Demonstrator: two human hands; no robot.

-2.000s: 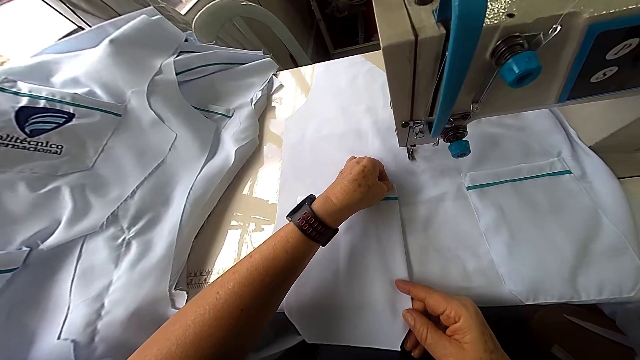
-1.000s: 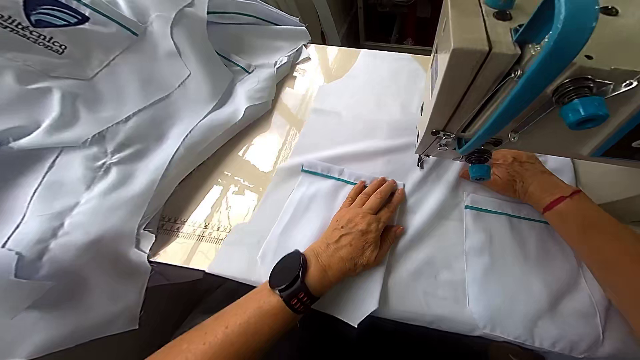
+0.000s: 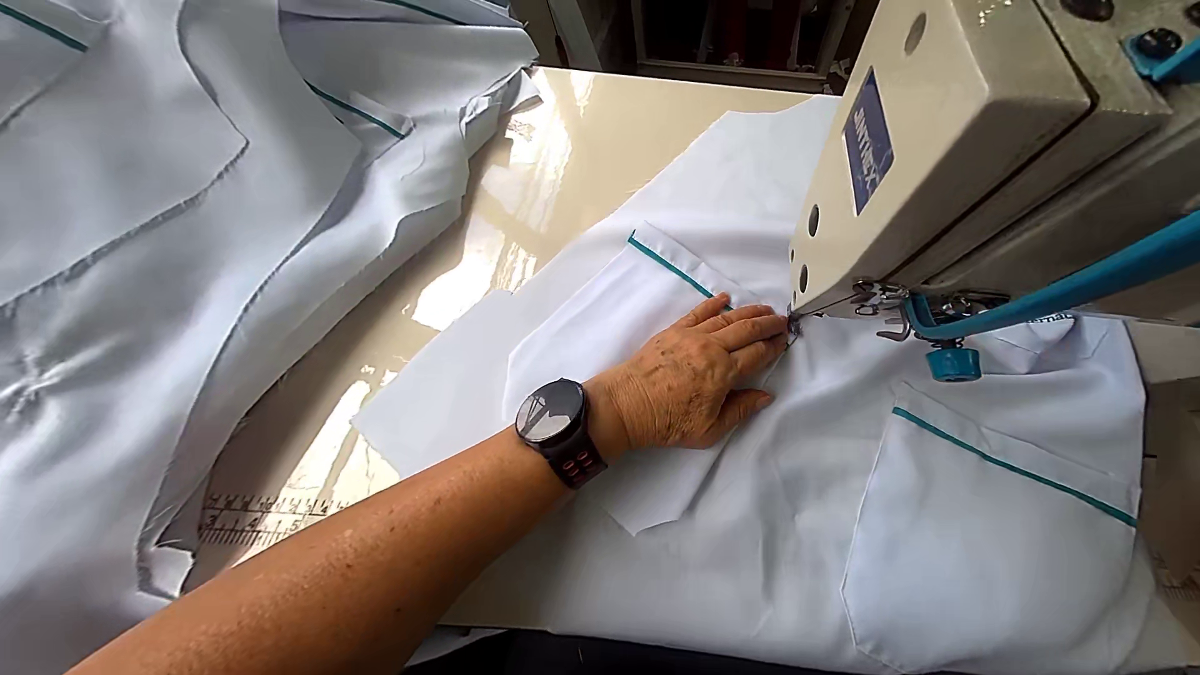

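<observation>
My left hand (image 3: 694, 375), with a black watch on the wrist, lies palm down on a white fabric pocket piece (image 3: 609, 309) edged with teal piping. Its fingertips are beside the needle area of the sewing machine (image 3: 947, 141). The pocket piece lies at a slant on a larger white fabric panel (image 3: 750, 187). To the right, another teal-piped pocket (image 3: 994, 534) lies on the panel, with a line along its side edge. The machine's teal knob (image 3: 953, 364) hangs above the cloth. My right hand is not in view.
A pile of white garment pieces (image 3: 309, 187) with teal piping covers the left side. Between it and the panel shows the glossy cream table (image 3: 656, 103), with a printed ruler scale (image 3: 272, 511) near its front. The machine head overhangs the right side.
My right hand, beside the machine needle a second ago, has gone out of view. The pocket piece and panel have turned to a slant, with my left hand now close by the needle.
</observation>
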